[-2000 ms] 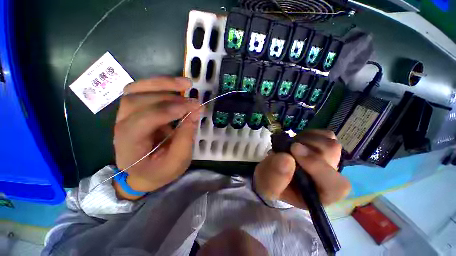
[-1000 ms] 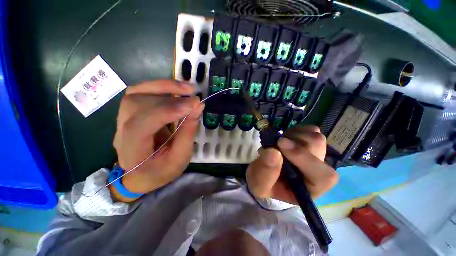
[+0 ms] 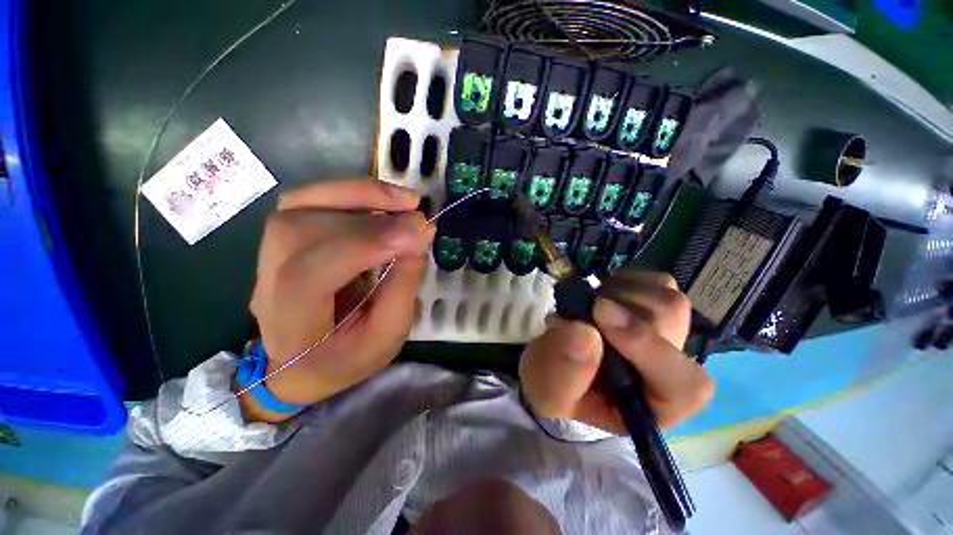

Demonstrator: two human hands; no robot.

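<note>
My left hand pinches the thin solder wire; its end reaches the second housing of the middle row, and its tail curves back over the wrist. My right hand holds the black soldering iron, its metal barrel pointing up-left, the tip near the wire's end; whether they touch is too small to tell. Black housings with green circuit boards sit in three rows in the white tray. The iron and right hand partly cover the bottom row.
A printed white card and blue bin are left. A round fan grille is beyond the tray. A dark crumpled cloth, labelled black box, angular black piece and short cylinder are right. A red box is below.
Compared with two seconds ago, the right hand and iron are slightly further left and the iron's barrel is less hidden. The view has shifted a little. Both hands keep their holds.
</note>
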